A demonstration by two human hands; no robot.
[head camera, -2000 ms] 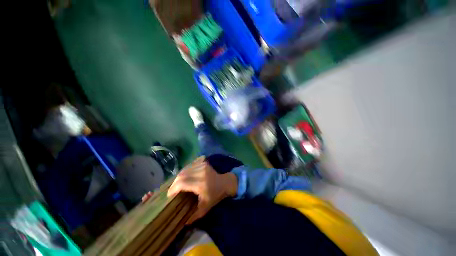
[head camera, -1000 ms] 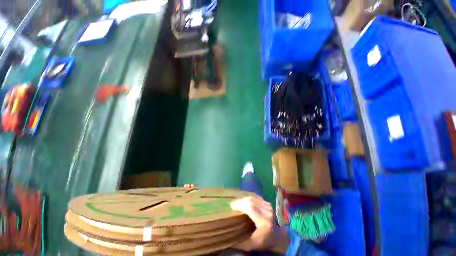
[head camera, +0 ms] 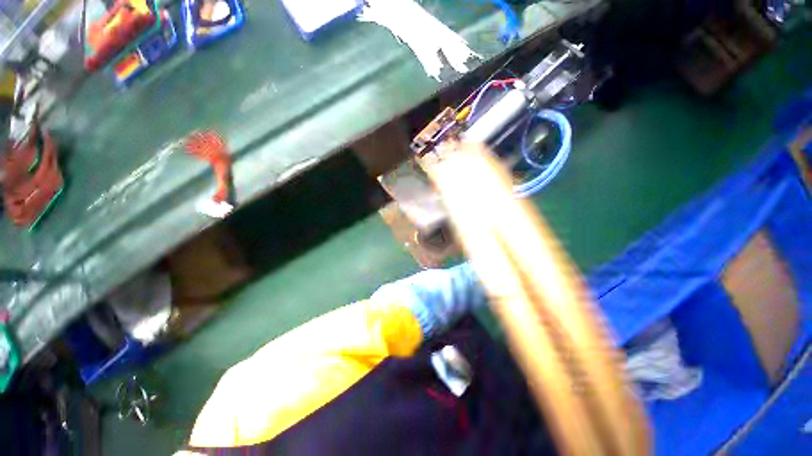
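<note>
The stacked cardboard terminal reels (head camera: 543, 312) stand nearly edge-on, tilted and blurred, from the middle to the bottom edge right of centre. My left arm, in a yellow sleeve with a light blue cuff, reaches from the lower left to the reels. My left hand is hidden behind them, so its grip does not show. My right hand is not in view.
A green bench (head camera: 294, 107) crosses the upper left. It bears a small reddish-brown wire bundle (head camera: 214, 165) and white wires (head camera: 418, 31). Equipment with a blue hose (head camera: 565, 147) is at upper centre. Blue bins (head camera: 703, 410) with cardboard (head camera: 761, 303) are at right.
The reel stack has turned from lying nearly flat at lower left to nearly edge-on right of centre. My right hand has gone out of view. The view has turned, bringing the bench across the upper left.
</note>
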